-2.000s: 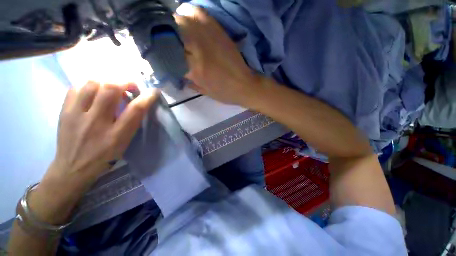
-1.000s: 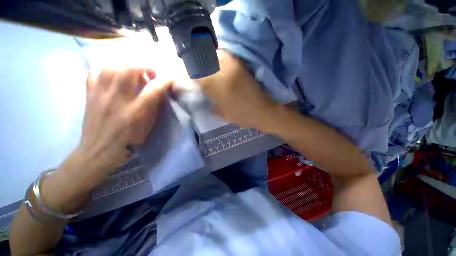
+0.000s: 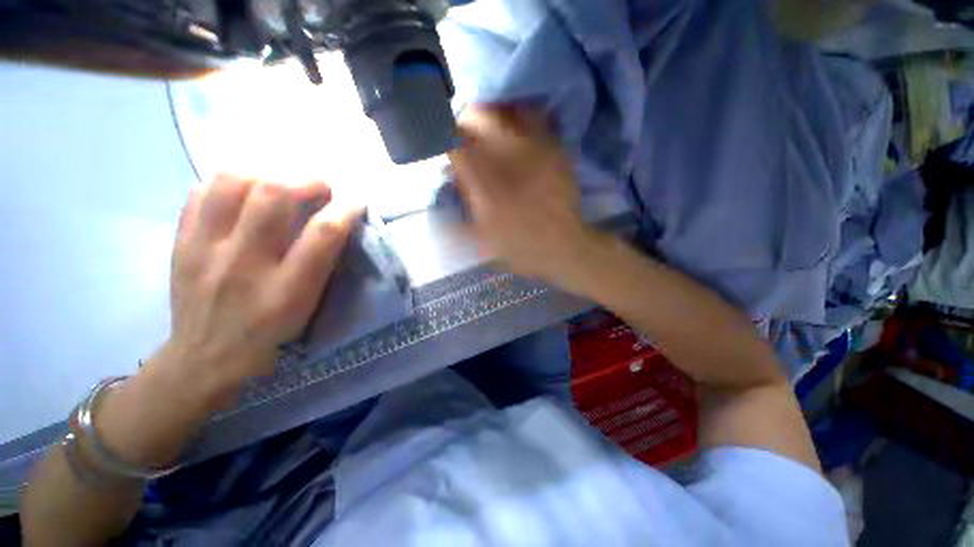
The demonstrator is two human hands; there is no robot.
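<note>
My left hand [image 3: 251, 272] is shut on a blue-grey folded garment piece [image 3: 363, 286], which lies on the white machine bed [image 3: 96, 246] and reaches the ruler edge. My right hand [image 3: 518, 187] is blurred, beside the dark grey ribbed cylinder [image 3: 417, 112] and against the large blue-grey garment body [image 3: 726, 139]; whether its fingers grip cloth cannot be told. The dark sewing machine head [image 3: 118, 32] spans the top left. White glare hides the needle area.
A grey ruler strip [image 3: 470, 310] runs along the table's front edge. A red perforated basket [image 3: 630, 390] stands below the edge by the lap. More blue-grey cloth [image 3: 876, 214] is heaped at far right.
The garment piece hung over the table edge before; now it ends near the ruler. The right hand has moved away from the left hand, to the right. The machine head appears shifted right in view.
</note>
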